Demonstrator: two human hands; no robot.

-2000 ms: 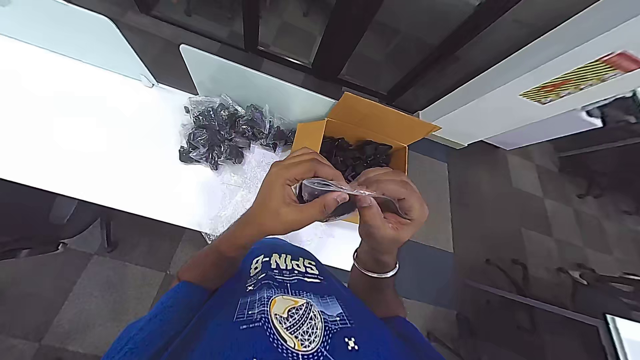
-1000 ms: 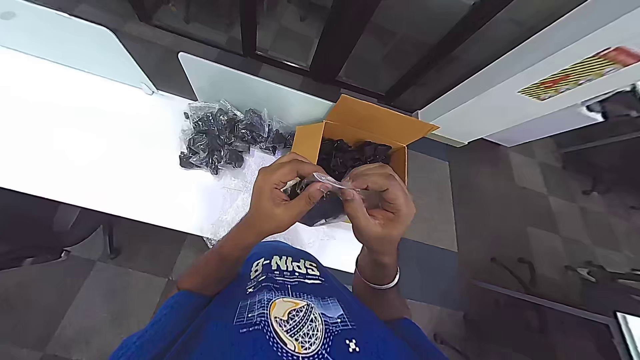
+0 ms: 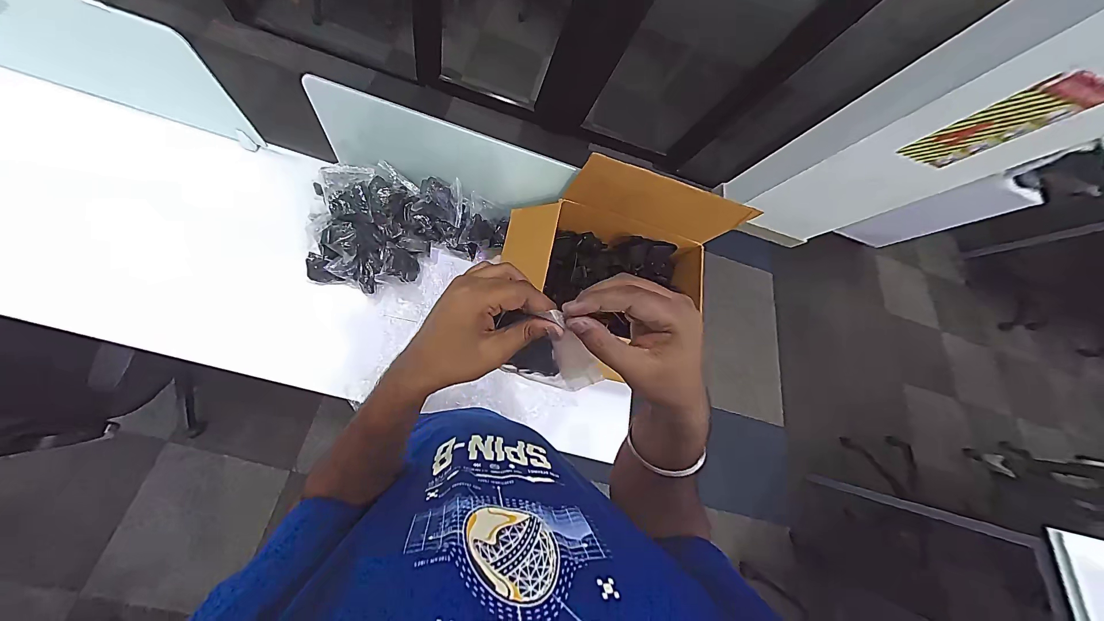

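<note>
Between my hands is a small clear plastic bag (image 3: pixel 576 362) with a dark item in its lower left part. My left hand (image 3: pixel 479 323) pinches the bag's upper edge between thumb and fingers. My right hand (image 3: pixel 651 336) pinches the same edge just beside it, the fingertips of both hands nearly touching. Behind them stands an open cardboard box (image 3: pixel 528 246) holding several black items (image 3: pixel 612 259), partly hidden by my hands. To the box's left lies a pile of black items in clear plastic bags (image 3: pixel 371 224). What the black items are cannot be told.
Crumpled clear plastic (image 3: pixel 388 345) lies on the white table (image 3: pixel 172 216) near its front edge. A frosted divider panel (image 3: pixel 431 129) runs along the back of the table. A dark chair (image 3: pixel 78 379) stands at the left, below the table edge.
Both hands have drawn closer together at the bag's edge. The bag, earlier held out wide between them, now hangs below the fingertips.
</note>
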